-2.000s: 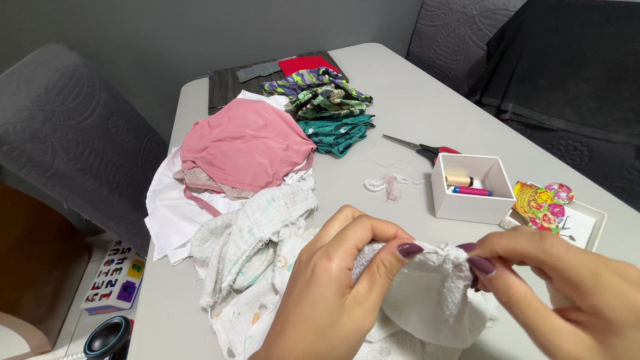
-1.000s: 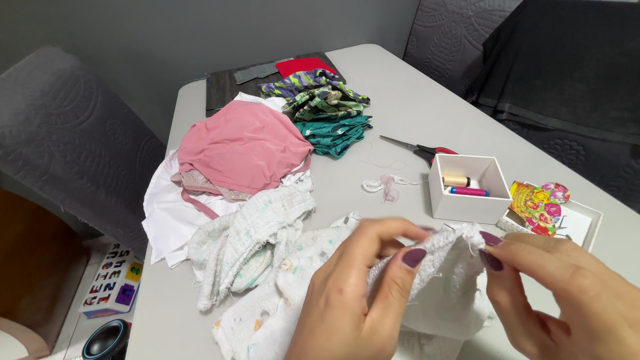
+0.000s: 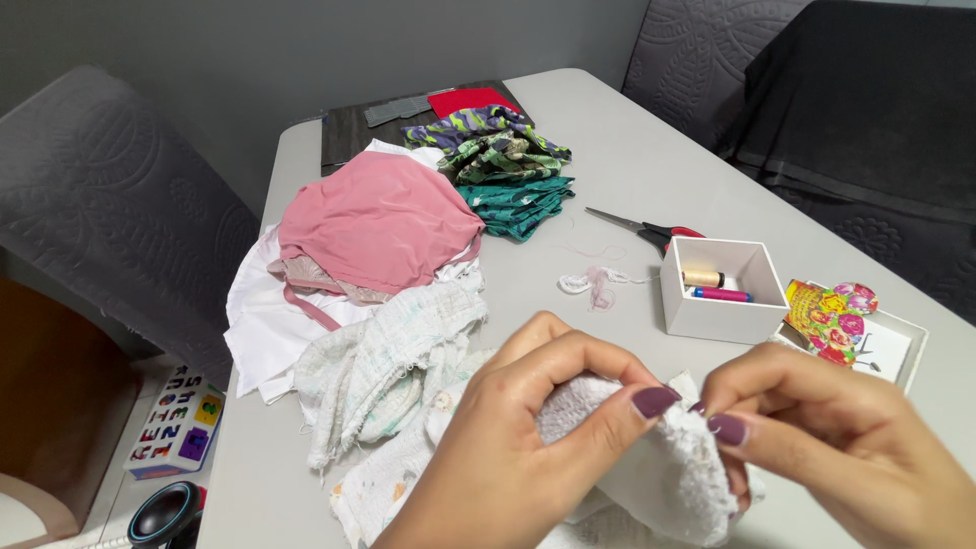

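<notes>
My left hand (image 3: 549,427) pinches the gathered edge of a white textured cloth (image 3: 663,488) between thumb and fingers, low in the head view. Close beside it, my right hand (image 3: 823,442) has its thumb and fingertips closed on the same edge; whether a needle is between them cannot be told. More white printed cloth (image 3: 389,480) lies under and left of the hands. Beyond them stands a white box (image 3: 717,324) holding a cream thread spool (image 3: 702,278) and a magenta thread spool (image 3: 722,294). Black-and-red scissors (image 3: 648,230) lie behind the box.
Loose thread (image 3: 598,284) lies left of the box. A shallow white tray (image 3: 911,343) with a floral card (image 3: 831,320) is at the right. Pink cloth (image 3: 381,221) and folded patterned fabrics (image 3: 518,202) are piled at the back left. Padded chairs (image 3: 114,198) flank the table.
The hands keep hold of the white cloth's edge. The cloth between them has shifted and hangs differently from my fingers. The piles, box and scissors have stayed in place.
</notes>
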